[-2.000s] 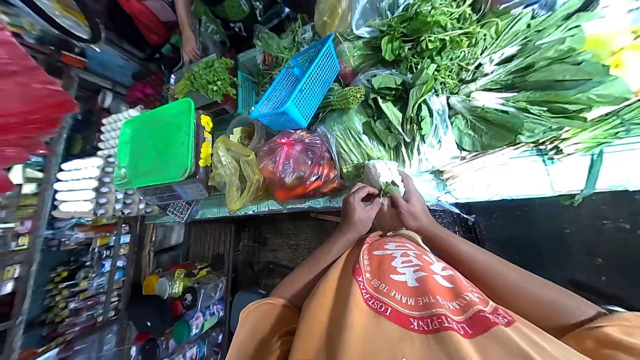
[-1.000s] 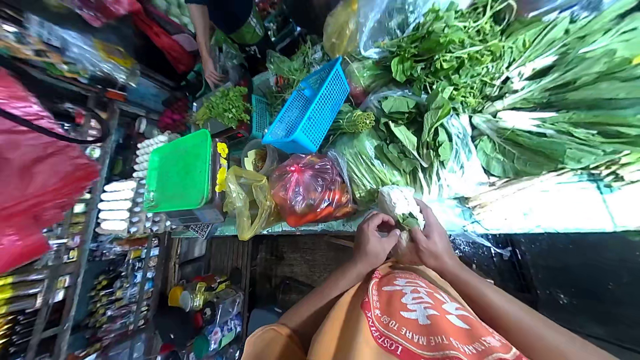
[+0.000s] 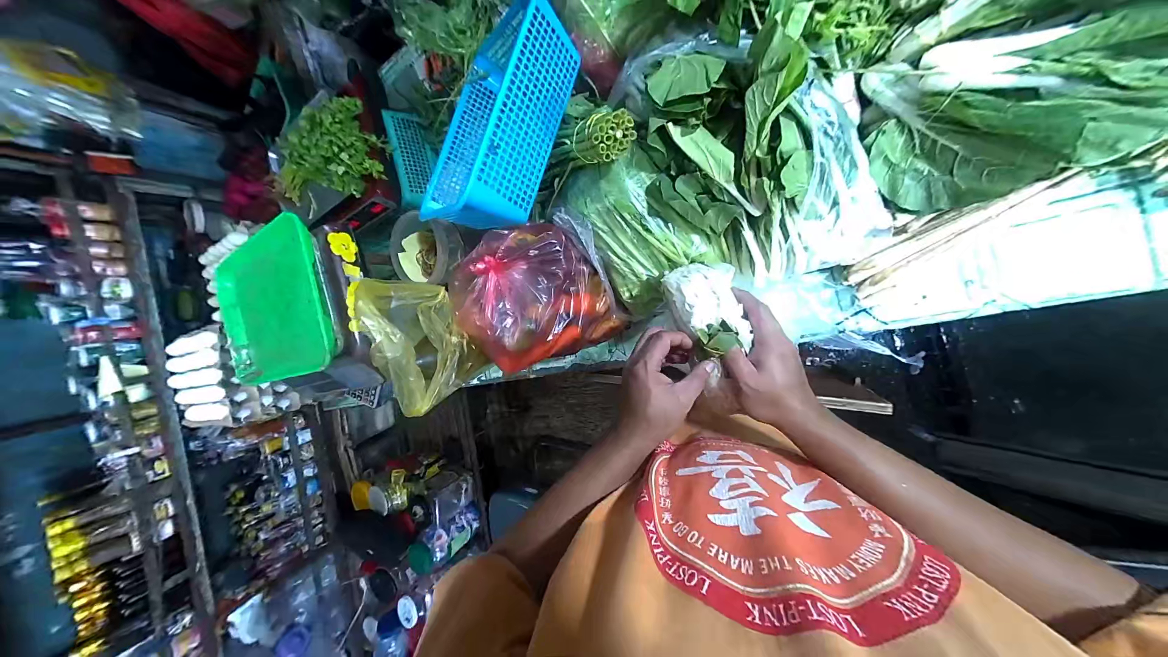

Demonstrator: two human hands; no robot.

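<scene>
A white cauliflower head (image 3: 704, 297) with a few green leaves, in what looks like a clear plastic bag, is held close to my body at the stall's edge. My left hand (image 3: 664, 379) has its fingers curled at the bag's lower end, thumb toward the stem side. My right hand (image 3: 771, 365) wraps the right side of the cauliflower, its thumb near the leaves. Left of my hands sits a tied reddish plastic bag (image 3: 538, 297) of orange and red vegetables. Bundled leafy greens (image 3: 630, 237) in clear plastic lie just beyond the cauliflower.
A blue plastic basket (image 3: 506, 119) stands tilted behind the reddish bag. Beside that bag are a yellow plastic bag (image 3: 411, 338), a round tub (image 3: 425, 251) and a green tray (image 3: 276, 301) on a scale. Large leafy vegetables (image 3: 1004, 128) cover the right side; egg trays and shelved packets are left.
Both hands stay on the cauliflower, with small shifts of the fingers around its lower end. The person's arm seen at the upper left earlier is out of view. The view has moved closer.
</scene>
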